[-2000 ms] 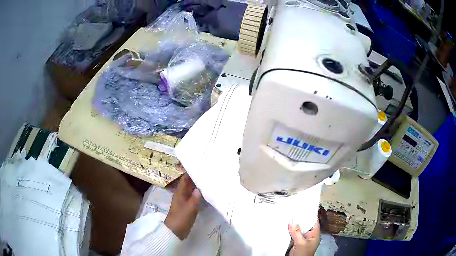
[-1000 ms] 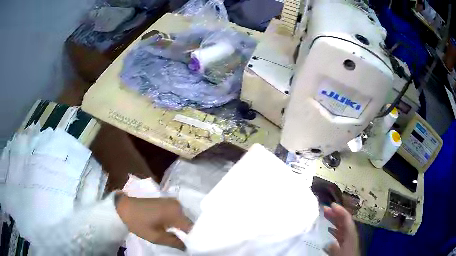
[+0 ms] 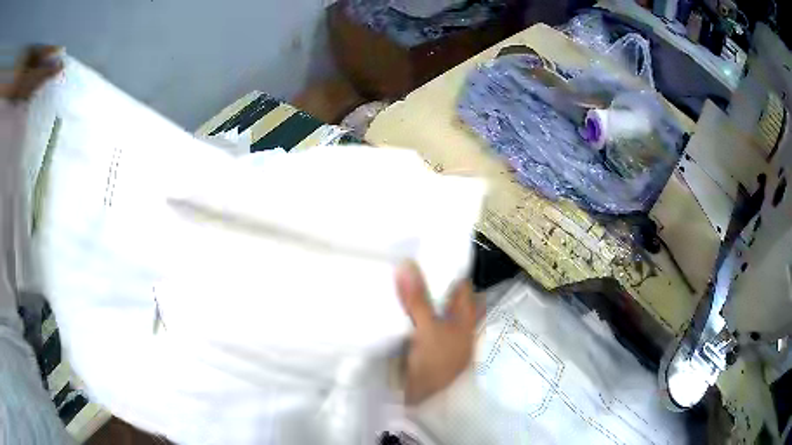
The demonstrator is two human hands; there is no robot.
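Note:
A large white garment panel [image 3: 260, 287], overexposed and blurred, is stretched between my hands over the striped stand at the left. My left hand [image 3: 36, 71], at the upper left edge and partly cut off, holds its upper corner. My right hand [image 3: 441, 335] is at its right edge, thumb and fingers on the cloth. Another white panel with a dark-stitched pocket outline [image 3: 543, 374] lies at the lower centre, below the table edge. The stack at the left is mostly hidden by the held panel.
The worn cream table [image 3: 425, 117] carries a plastic bag of grey-blue material [image 3: 538, 139] and a thread cone with a purple base [image 3: 621, 127]. The shiny machine bed arm [image 3: 690, 374] and part of the machine are at the right. A green-and-cream striped stand [image 3: 273, 126] is at left.
The view has swung left, so the machine now sits at the right edge. My hands have moved from the machine to the left, with a white panel spread and lifted between them.

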